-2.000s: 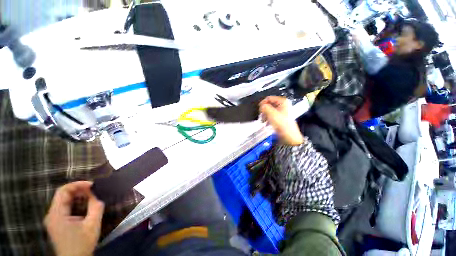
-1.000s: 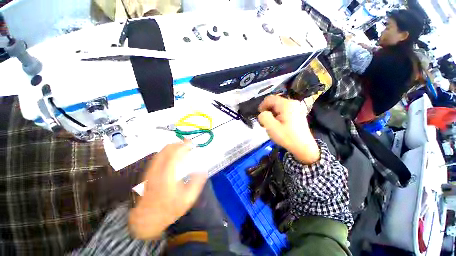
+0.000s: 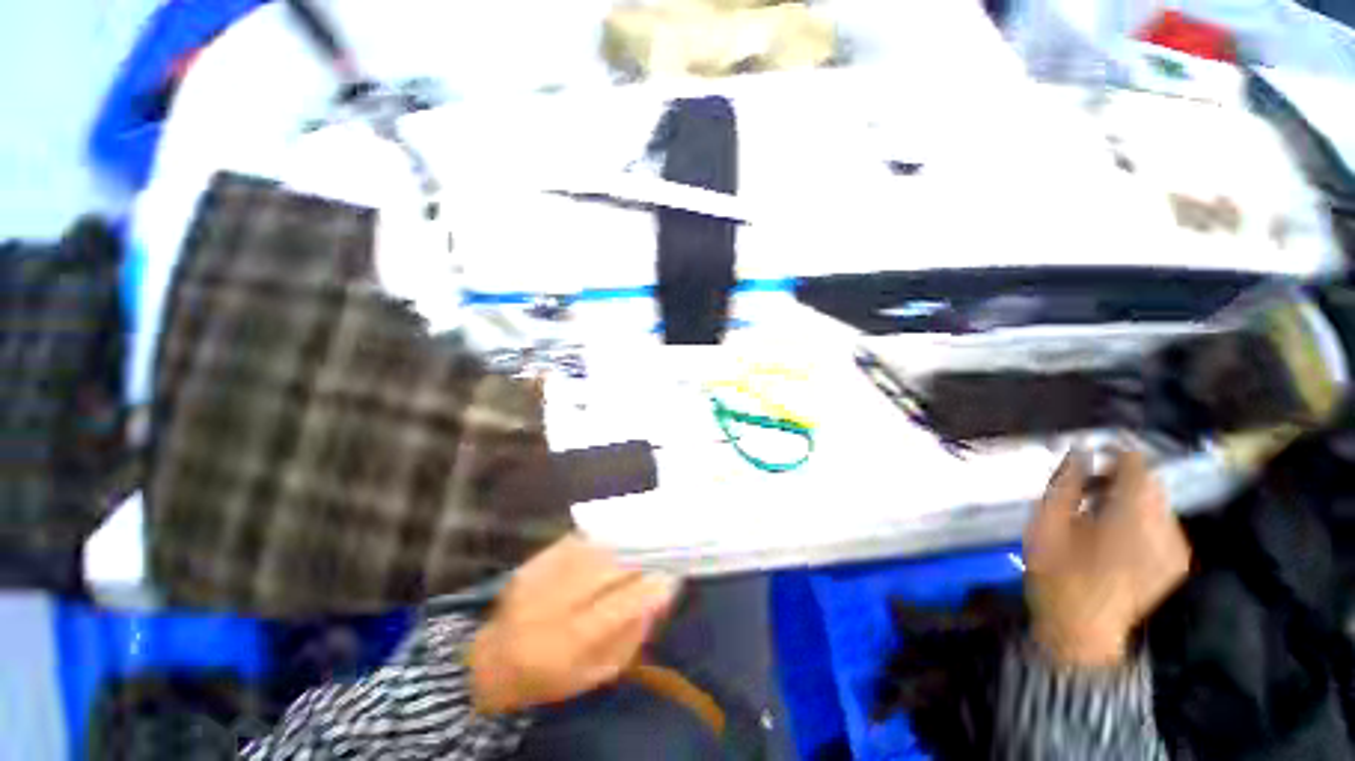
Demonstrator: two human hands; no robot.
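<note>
A plaid panel [image 3: 283, 402] lies flat left of the needle area [image 3: 543, 357]. A small dark piece [image 3: 602, 473] lies at its right edge, under neither hand. My left hand [image 3: 572, 625] is at the table's front edge just below that piece, blurred, fingers close together; I cannot tell if it holds anything. My right hand [image 3: 1107, 558] is at the front edge on the right, with a small whitish item [image 3: 1100, 458] between its fingertips, blurred. Scissors with yellow and green loops [image 3: 765, 439] lie between the hands. The white sewing machine [image 3: 921, 208] stands behind.
Slim black snips [image 3: 907, 399] lie right of the scissors. More dark pieces [image 3: 1025, 405] lie right of them, along the machine base. Blue crates [image 3: 877, 602] with dark cloth are below the table edge. Black cloth [image 3: 1248, 595] hangs at the right.
The view has turned left, and the other person is out of it. The dark piece, earlier in my left hand, now lies on the panel edge. My left hand has drawn back from near the scissors.
</note>
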